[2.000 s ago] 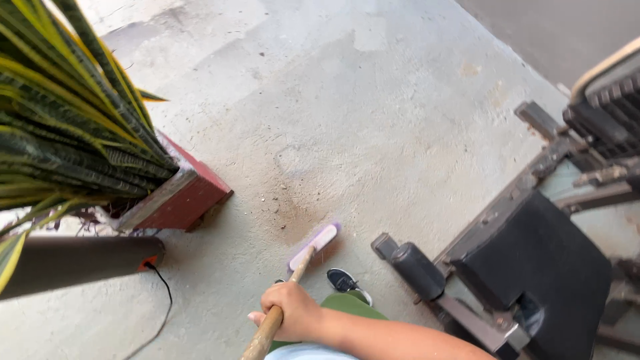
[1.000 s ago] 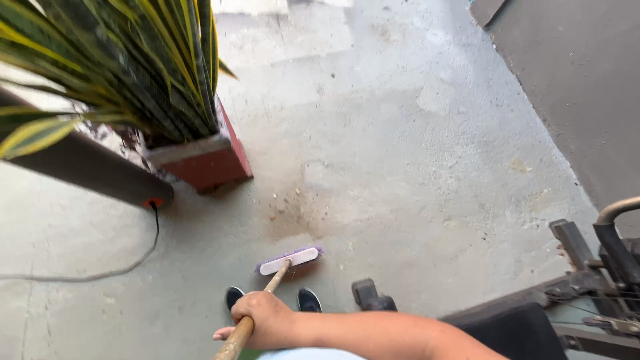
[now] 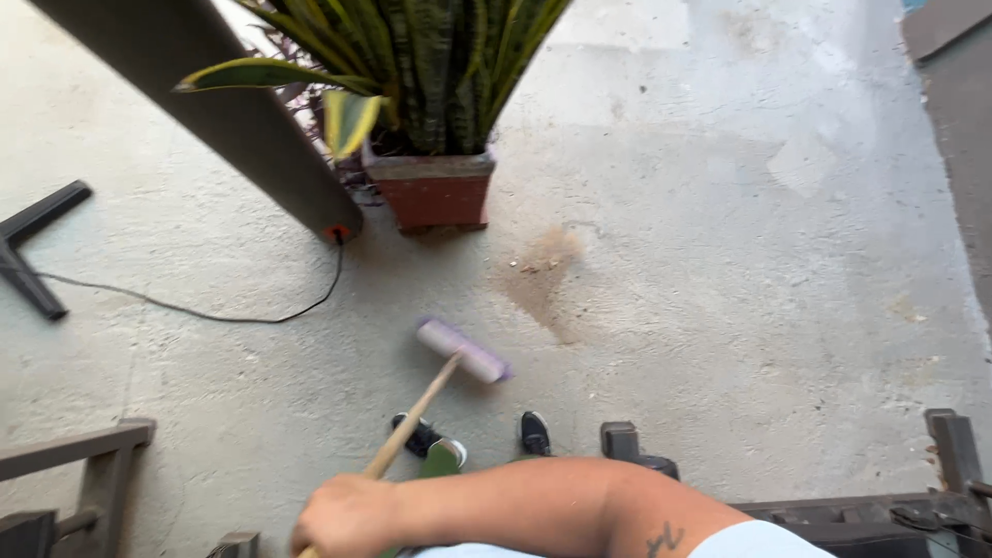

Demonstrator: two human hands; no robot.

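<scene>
My right hand (image 3: pixel 349 515) is closed around the wooden handle (image 3: pixel 415 415) of a push broom, with the forearm reaching in from the lower right. The broom head (image 3: pixel 463 350), pale on top with purple bristles, rests tilted on the concrete floor, in front of my black shoes. Beyond it and to its right lies a patch of brown dirt (image 3: pixel 546 271) with small bits of debris. My left hand is out of view.
A snake plant (image 3: pixel 442 70) grows in a red square planter (image 3: pixel 438 198). Beside it stands a dark post (image 3: pixel 256 132) with a black cord (image 3: pixel 209 314). Dark metal framework (image 3: pixel 852 508) is at the lower right, another frame (image 3: pixel 70 457) at the lower left, and a wall at the right.
The broom head has gone from crosswise in front of my shoes to a slant on the left of the dirt. My right hand keeps hold of the handle. The view has turned leftward.
</scene>
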